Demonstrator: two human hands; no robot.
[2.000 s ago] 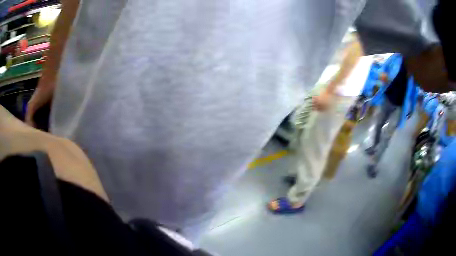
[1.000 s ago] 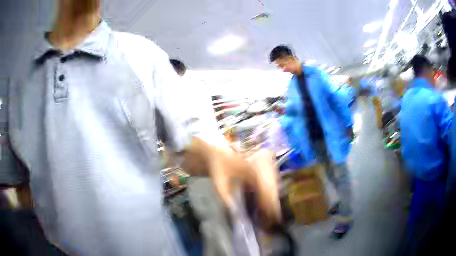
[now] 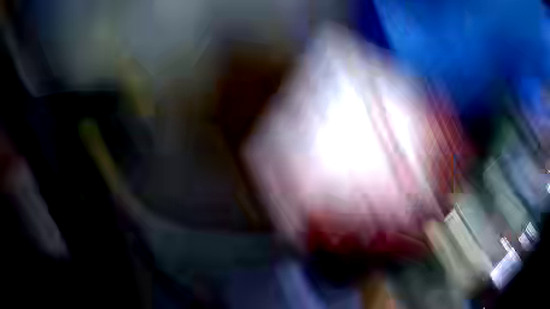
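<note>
The view is heavily blurred. A bright white sheet-like shape (image 3: 347, 136) fills the middle, tilted. Red parts (image 3: 356, 235) show along its lower edge, and more red lies along its right side. What they are exactly is too blurred to tell. Neither my left hand nor my right hand can be made out.
Bright blue cloth (image 3: 470, 42) fills the upper right. Dark areas cover the left side, with a thin yellow-green line (image 3: 99, 151) there. Small pale objects (image 3: 506, 265) lie at the lower right. A dark brown shape (image 3: 250, 90) is left of the white sheet.
The camera has swung away from the person in the pale grey shirt and the people in blue smocks. A blurred close view of white, red and blue shapes has replaced them.
</note>
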